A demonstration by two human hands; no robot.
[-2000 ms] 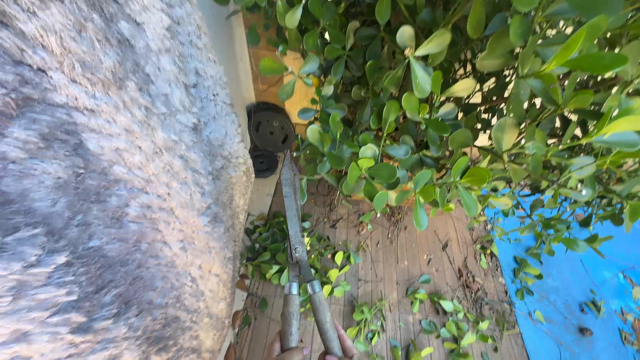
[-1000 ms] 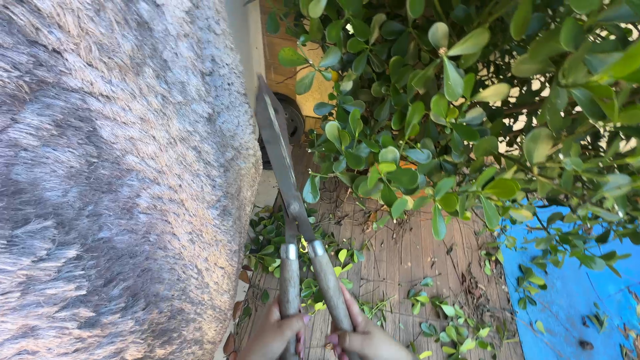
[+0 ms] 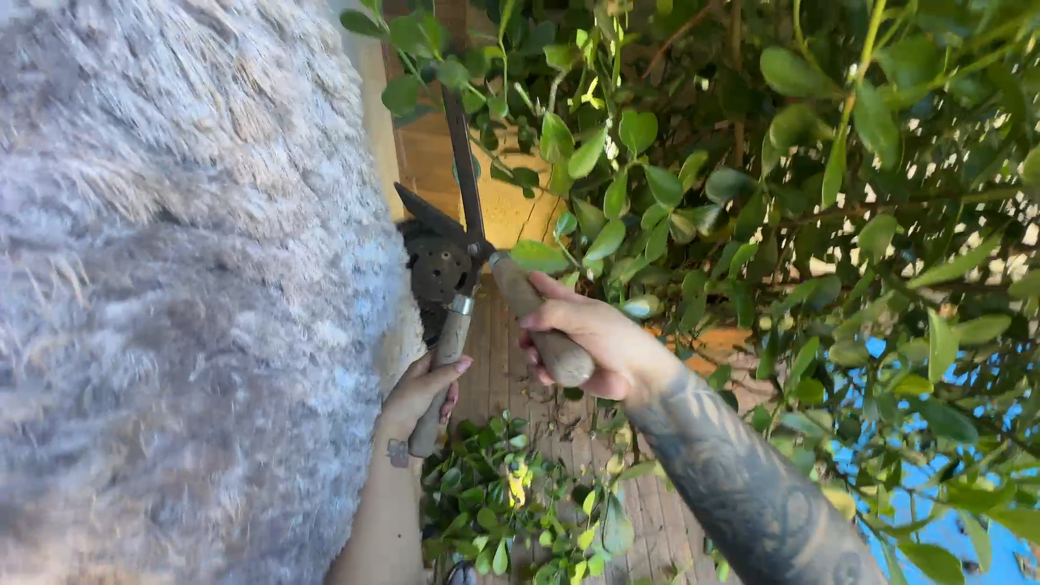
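Observation:
A pair of hedge shears (image 3: 467,191) with wooden handles is held with its two blades spread apart. My left hand (image 3: 422,394) is closed around the left handle, beside the shaggy pale grey surface. The right handle is gripped by my right hand (image 3: 581,333), which is a little higher and near the leaves. The longer blade points up among the leaves of a green bush (image 3: 634,187), its tip hidden by foliage. The shorter blade points up and left, just above a dark round disc with holes (image 3: 439,268).
A shaggy pale grey thatch-like surface (image 3: 187,284) fills the left side. Cut leafy sprigs (image 3: 487,504) lie on the wooden plank floor (image 3: 504,382) below. Part of a blue sheet (image 3: 926,455) shows through branches at lower right. A shoe tip (image 3: 461,574) is at the bottom edge.
Both hands and the shears have moved up and forward. The handles have swung apart, and the blades, together one second ago, are spread. The view has shifted closer to the bush.

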